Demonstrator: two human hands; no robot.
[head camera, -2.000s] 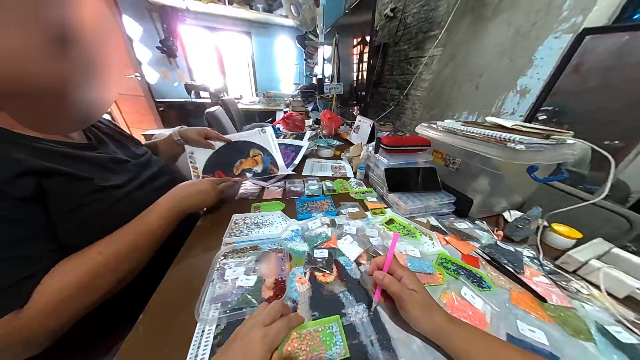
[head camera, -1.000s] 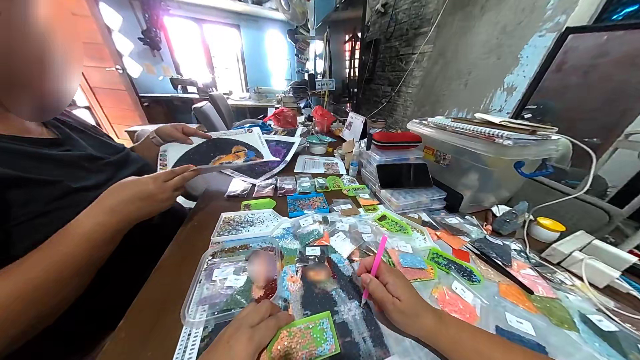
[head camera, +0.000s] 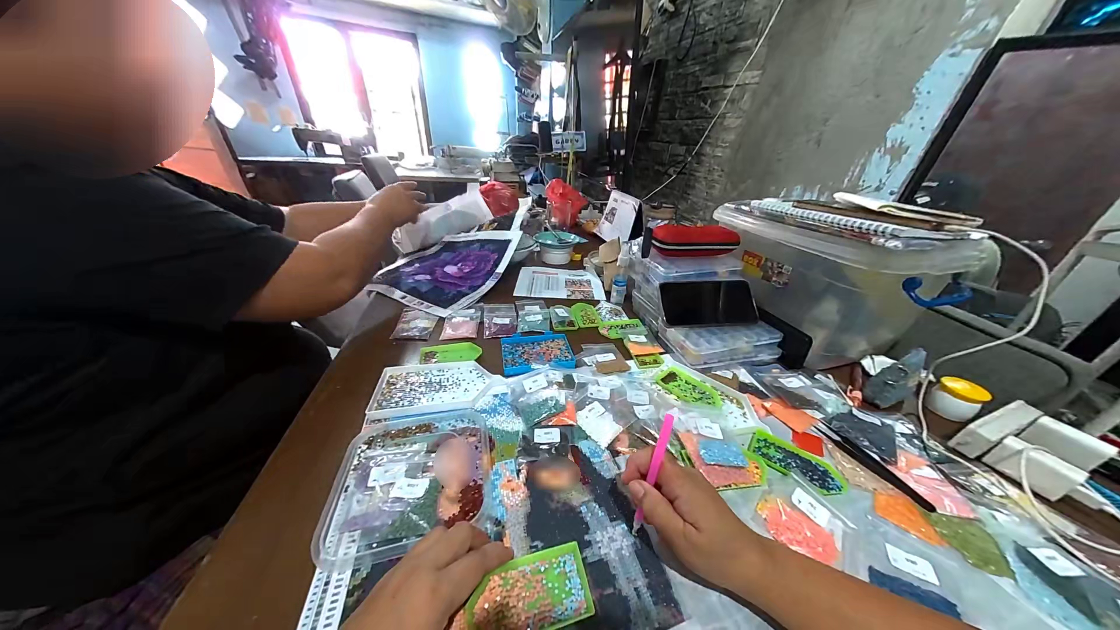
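My right hand (head camera: 687, 512) holds a pink drill pen (head camera: 658, 459) with its tip down at the diamond painting canvas (head camera: 612, 560). At the lower middle, my left hand (head camera: 437, 573) grips the edge of a green tray (head camera: 529, 591) of mixed orange and blue beads, over the canvas. Left of the canvas middle, a clear plastic container (head camera: 398, 490) holds small bags and beads. Beyond it are a white tray (head camera: 429, 388) and a blue tray (head camera: 537, 353) of beads. Bead bags and a green tray of dark beads (head camera: 796, 461) are right of my right hand.
A person in a dark shirt (head camera: 131, 262) sits at the left beside a purple flower canvas (head camera: 451, 269). Stacked clear cases (head camera: 717, 343) with a phone (head camera: 709, 304) stand beyond the bags. Black tweezers (head camera: 879, 468), a large plastic bin (head camera: 840, 280) and a white cable (head camera: 927, 385) are at right.
The other person's arms have moved farther back over the table, and the dark picture with the orange figure is no longer in plain view. The purple flower canvas is now more exposed. My hands keep their hold.
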